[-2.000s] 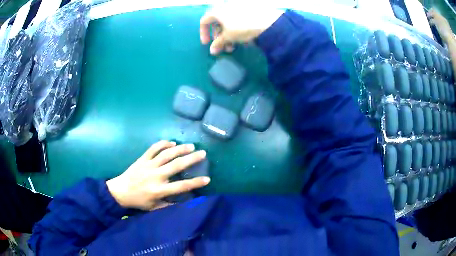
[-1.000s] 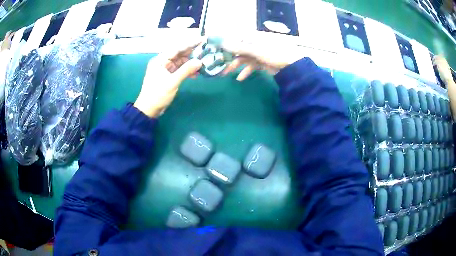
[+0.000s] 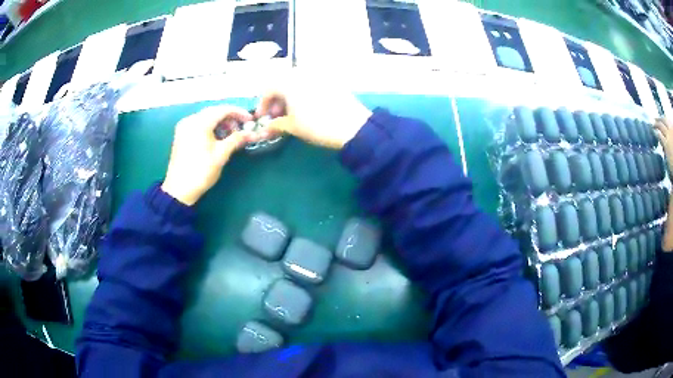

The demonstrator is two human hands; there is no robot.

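Observation:
An open charging case (image 3: 264, 143) is between my two hands, with its pale, shiny inside partly showing and most of it hidden by fingers. My left hand (image 3: 206, 144) holds it from the left. My right hand (image 3: 313, 118) has its fingertips together over the case; whether they pinch an earbud is too small to tell. Several closed grey-blue charging cases (image 3: 308, 259) lie loose on the green mat (image 3: 170, 295) nearer my body, some with a thin pale line on the face.
White retail boxes (image 3: 332, 44) with dark inserts stand in a row along the far side. A clear blister tray (image 3: 583, 214) of cases is at right. Crinkled clear bags (image 3: 77, 177) lie at left over a flat black object (image 3: 46, 299). Another person's hand (image 3: 665, 136) shows at the right edge.
Both hands and the open case have come closer together and shifted left and slightly down in the picture. My right hand has closed in over the case. The boxes' far side shows more.

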